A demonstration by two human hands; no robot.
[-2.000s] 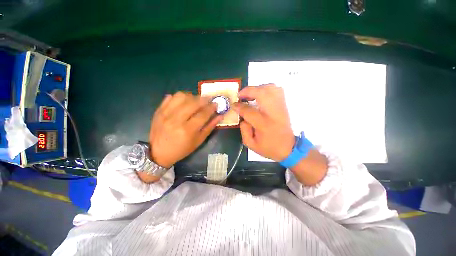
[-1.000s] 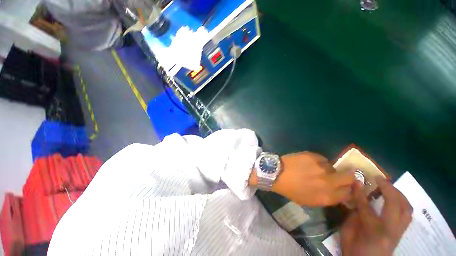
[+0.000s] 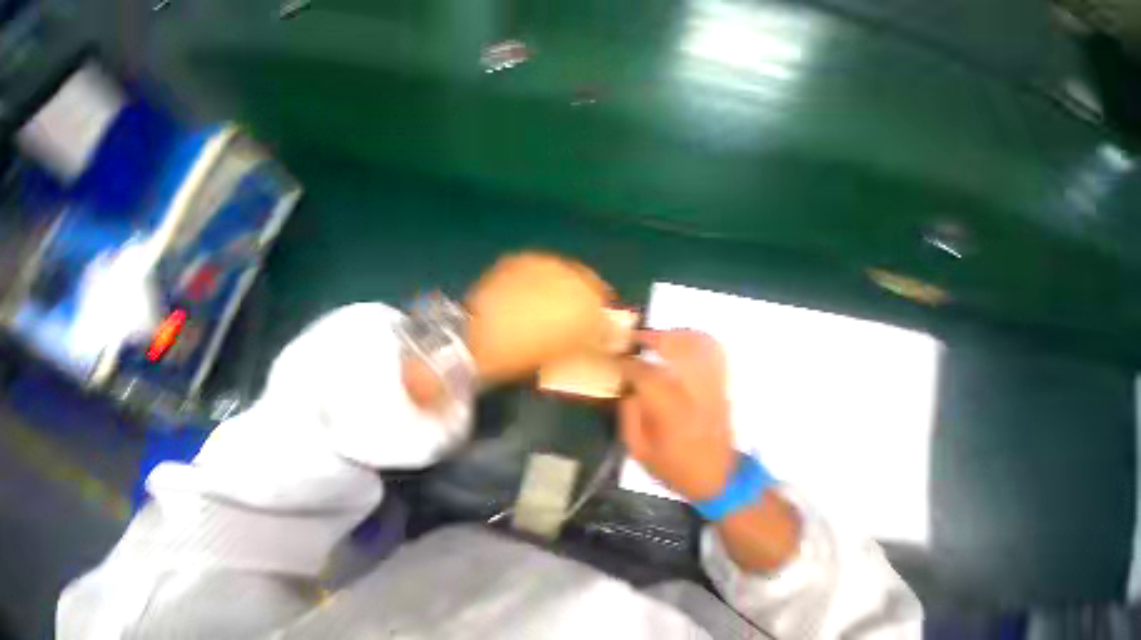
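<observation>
The picture is blurred. My left hand is over the small cream pad, back of the hand up, with a metal wristwatch at the wrist. My right hand is at the pad's right side, its fingertips close to my left fingers, with a blue band on the wrist. The round work part is hidden by my hands, so I cannot tell what either holds. A white paper sheet lies to the right, partly under my right hand.
The blue control unit with a red display stands at the left, a white cloth on it. A beige-grey ribbed piece and cord are at the bench edge. Small metallic items are spaced along the green surface beyond the bench.
The view has swung back from the left to the bench in front. My left hand now covers more of the pad, and the round silvery part seen before is hidden.
</observation>
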